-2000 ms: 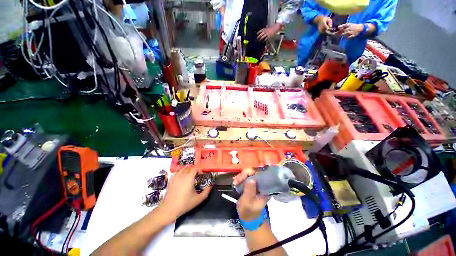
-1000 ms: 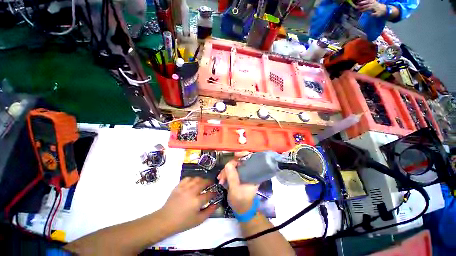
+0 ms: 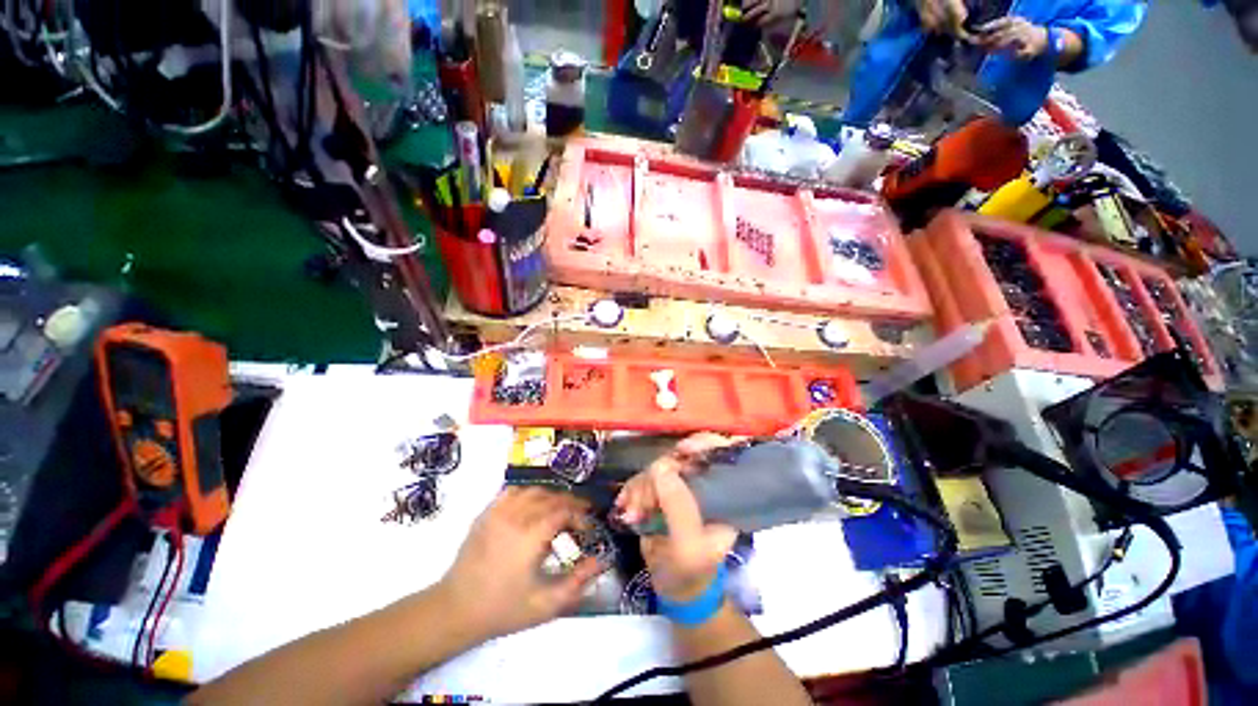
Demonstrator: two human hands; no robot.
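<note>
My left hand (image 3: 513,559) is closed round a small black and silver unit (image 3: 586,549) over the black mat. My right hand (image 3: 683,531) grips a thick grey electric screwdriver (image 3: 756,486) with a black cable. The screwdriver lies nearly level, its front end close to the unit. Whether its tip touches the unit cannot be told. Another small unit (image 3: 573,455) lies at the back of the mat, and a further wired one (image 3: 639,593) shows beside my left fingertips. Two dark units (image 3: 431,452) lie on the white sheet at the left.
A red-orange parts tray (image 3: 717,392) lies behind the mat, with a larger compartment tray (image 3: 773,286) on a wooden shelf. An orange multimeter (image 3: 163,428) is at the left, a tool cup (image 3: 497,258) behind. A black fan (image 3: 1142,439) and cables are at the right. A person's hands (image 3: 1014,35) show at the back.
My left hand has drawn back from the rear units and now holds a unit near the mat's middle. The screwdriver has swung lower and flatter. The view has tilted down.
</note>
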